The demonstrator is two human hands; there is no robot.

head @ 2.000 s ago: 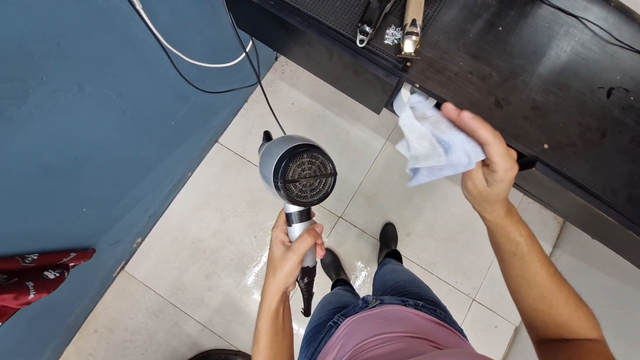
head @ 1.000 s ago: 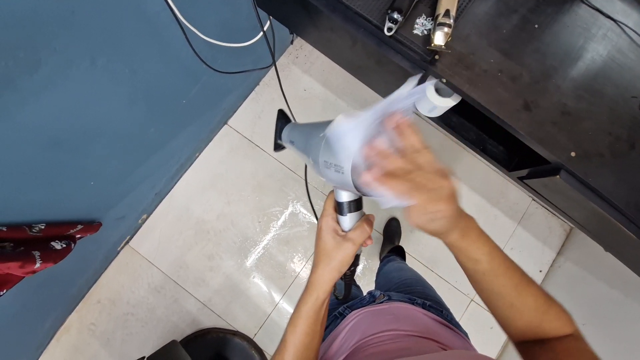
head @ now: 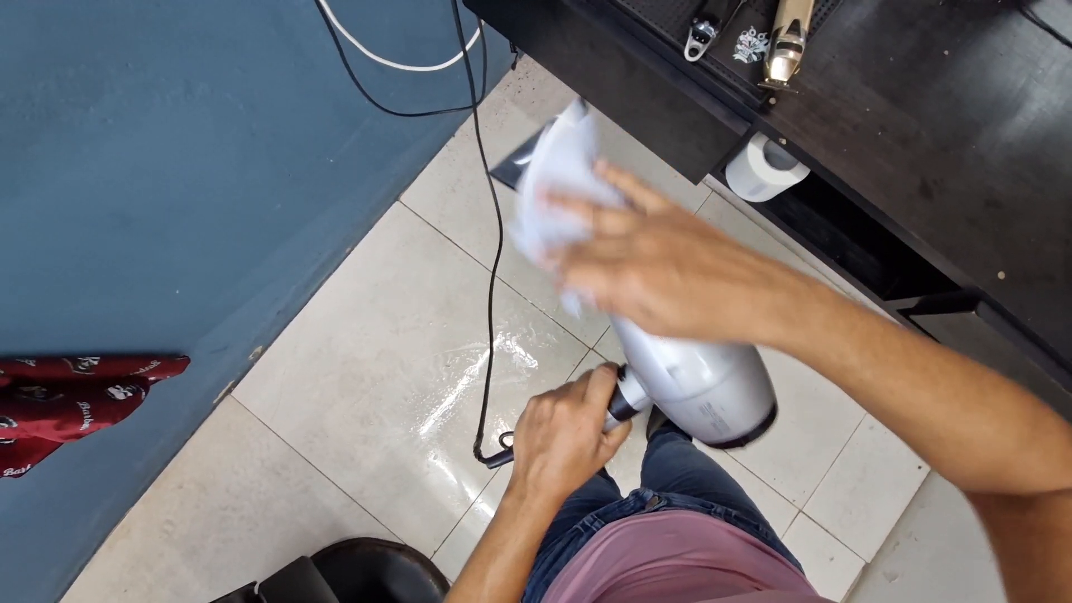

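A silver hair dryer [head: 703, 389] slants across the middle of the view, its round rear end at the lower right and its flat black nozzle [head: 521, 159] at the upper left. My left hand [head: 569, 423] grips its handle, and the black cord [head: 494, 276] runs up from the handle's end. My right hand [head: 662, 260] holds a pale, thin cloth or wipe [head: 561, 184] over the front of the barrel, just behind the nozzle. Both the cloth and the fingers are blurred, and they hide part of the barrel.
On the dark counter [head: 913, 126] lie a gold hair clipper [head: 787, 46] and a black clipper [head: 703, 33]. A white paper roll [head: 764, 170] sits in the shelf opening below. A blue wall [head: 209, 167] with a red printed cloth [head: 75, 402] stands left; a black round seat [head: 377, 574] is at the bottom.
The hair dryer has turned: its rear end faced me, then its nozzle pointed left, and now points to the upper left. My right hand has brought the cloth from beside the dryer onto its front.
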